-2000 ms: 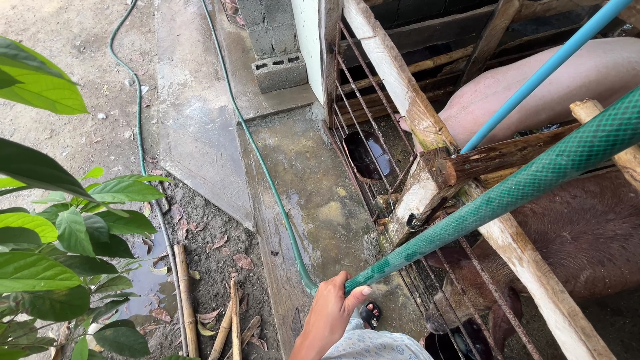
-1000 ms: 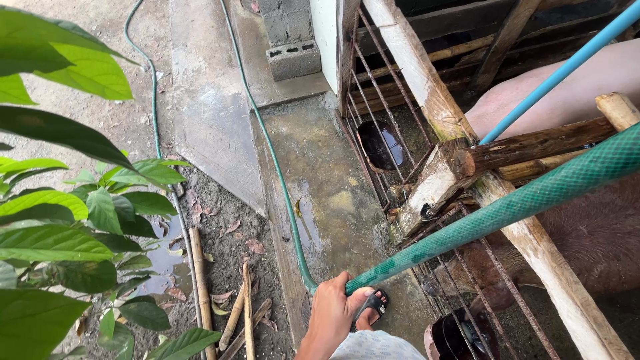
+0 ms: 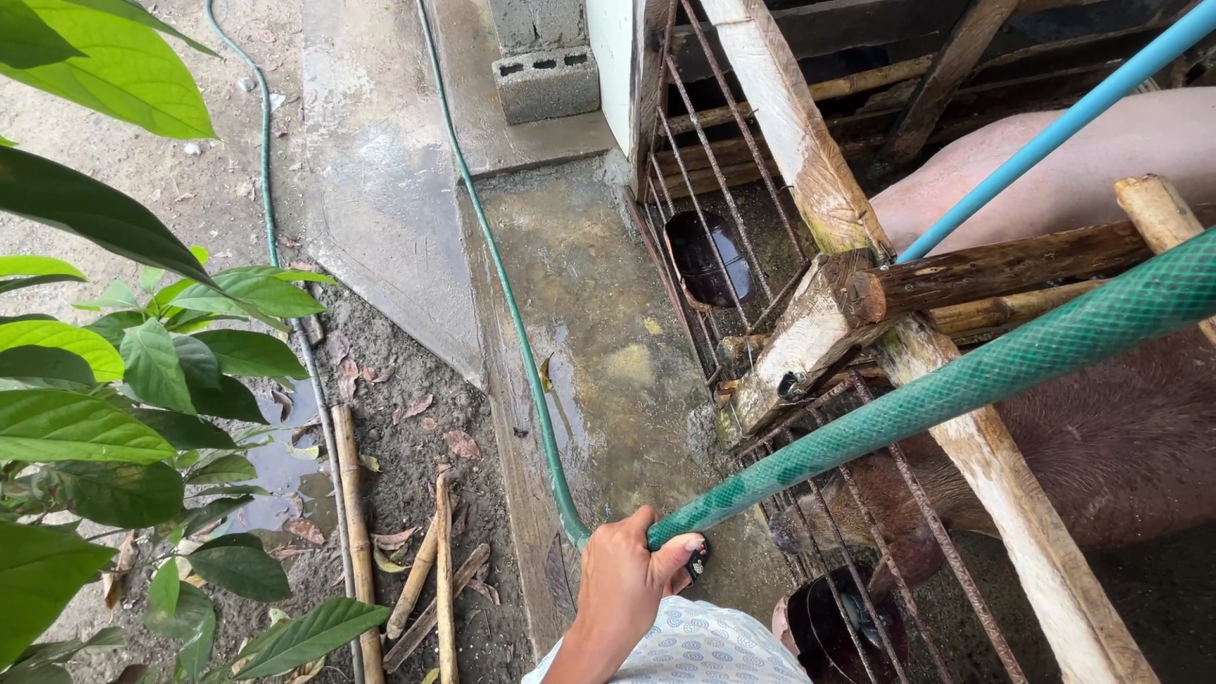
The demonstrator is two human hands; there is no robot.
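Observation:
My left hand (image 3: 622, 579) is closed around a green braided garden hose (image 3: 883, 418) at the lower middle. From the hand the hose rises thick toward the right edge, over the pen's wooden rail; its other part runs back along the wet concrete. My right hand is out of view. A brown pig (image 3: 1073, 427) stands behind the rusty bars at the right, its snout near the bars above a dark bowl (image 3: 836, 627). Beyond a log crossbar lies a pale pig's body (image 3: 1016, 157). Another dark bowl (image 3: 708, 258) holding liquid sits behind the bars farther back.
A whitish timber rail (image 3: 807, 142) and rusty bars edge the pen beside the wet concrete walkway (image 3: 608, 313). A blue pipe (image 3: 1054, 133) slants across the pen. Concrete blocks (image 3: 546, 85) stand at the back. Leafy branches (image 3: 142, 380), bamboo poles (image 3: 353, 532) and a puddle (image 3: 275, 475) are at the left.
The brown pig's head, by the lower bars, is nearer the dark bowl's upper side than one second ago. My left hand keeps its hold on the hose.

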